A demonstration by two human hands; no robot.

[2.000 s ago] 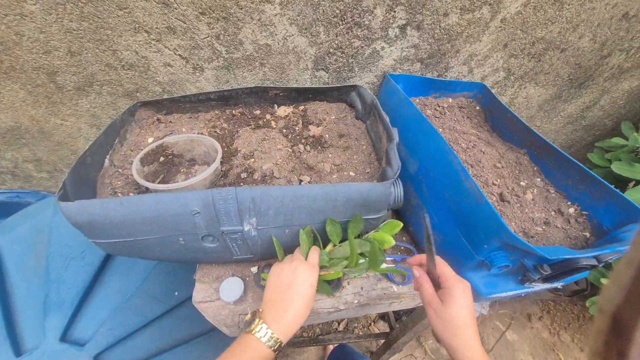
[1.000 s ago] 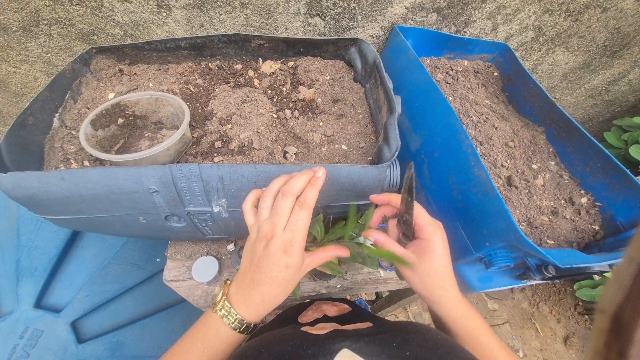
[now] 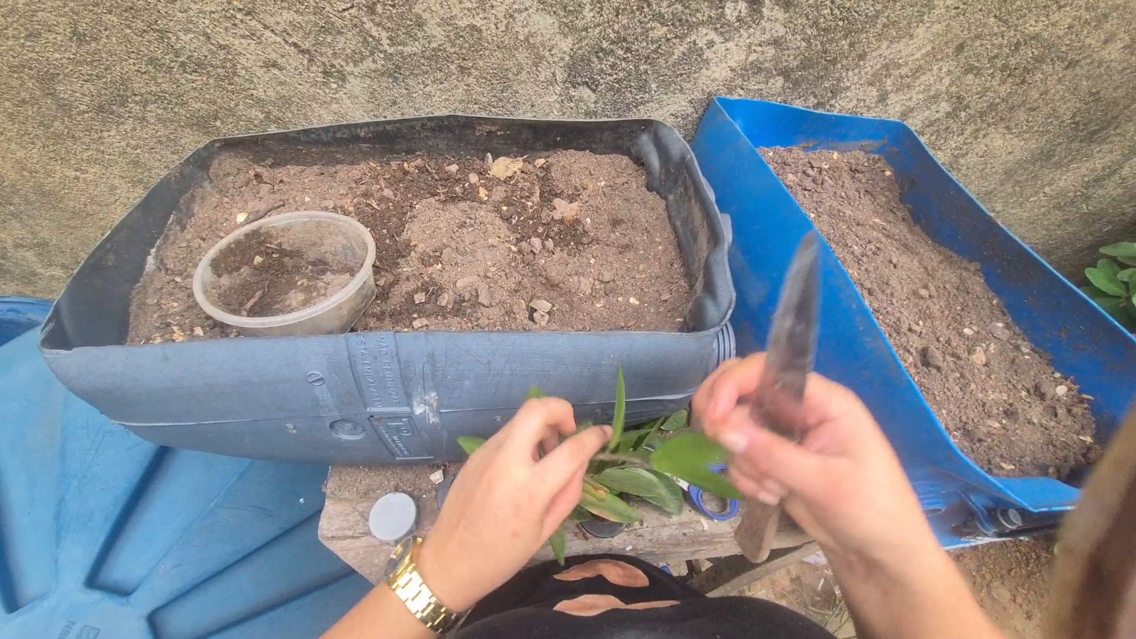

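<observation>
My left hand (image 3: 524, 484), with a gold watch at its wrist, pinches a leafy green cutting (image 3: 621, 457) over the wooden board. A knife (image 3: 790, 333) is in my right hand (image 3: 785, 435), its blurred blade pointing up and its handle end showing below the fingers. One leaf of the cutting (image 3: 688, 457) reaches close to my right fingers; whether they touch it I cannot tell. Other leaves (image 3: 643, 484) lie beneath, beside the blue handle of what looks like scissors (image 3: 713, 506), partly hidden.
A grey plastic planter (image 3: 559, 368) of soil holds a clear round tub (image 3: 351, 306). A blue planter (image 3: 772, 213) of soil stands to the right. A wooden board (image 3: 351, 506) bears a pale round cap (image 3: 392, 516). A blue ribbed lid (image 3: 222, 524) lies at left, and a rough wall (image 3: 568, 53) rises behind.
My left hand has gone from spread fingers over the leaves to pinching a cutting. The knife stays in my right hand, which is now raised with the blade pointing up.
</observation>
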